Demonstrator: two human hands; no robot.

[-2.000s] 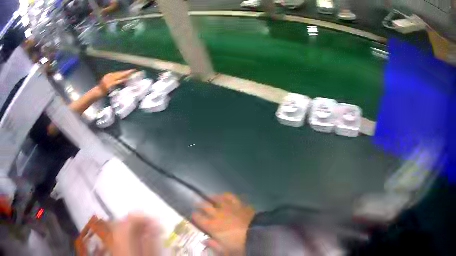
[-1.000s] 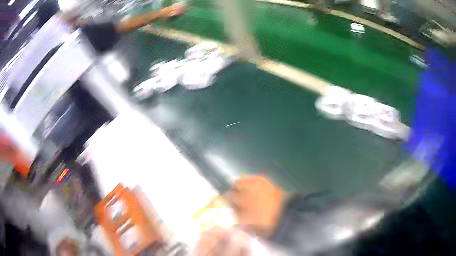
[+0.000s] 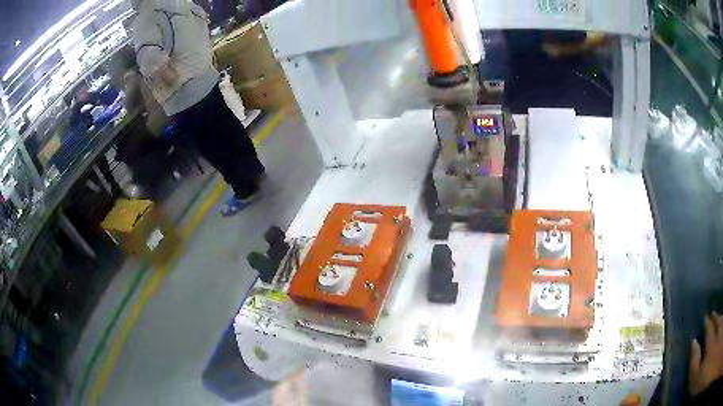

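Note:
Two orange fixtures stand on the white machine table, the left fixture (image 3: 349, 262) tilted in view and the right fixture (image 3: 547, 273) nearly upright in view. Each shows two white plug adapters with metal pins in its openings, such as the adapter (image 3: 552, 244) at the right fixture's rear. My left hand (image 3: 292, 390) is a blur at the bottom edge, in front of the left fixture; its grip is unclear. My right hand (image 3: 705, 361) is at the right edge, beside the machine, cut off by the frame, with some fingers showing.
A grey screw feeder (image 3: 472, 166) with red digits stands between the sliding tables. An orange driver (image 3: 436, 40) hangs above. Black blocks (image 3: 442, 273) lie between the fixtures. A lit screen (image 3: 426, 392) is at the front edge. A person (image 3: 186, 71) stands at the left rear near cartons.
The view has swung from the green bench and conveyor to the machine, bringing both fixtures fully into view. My right hand now shows at the right edge, my left at the bottom.

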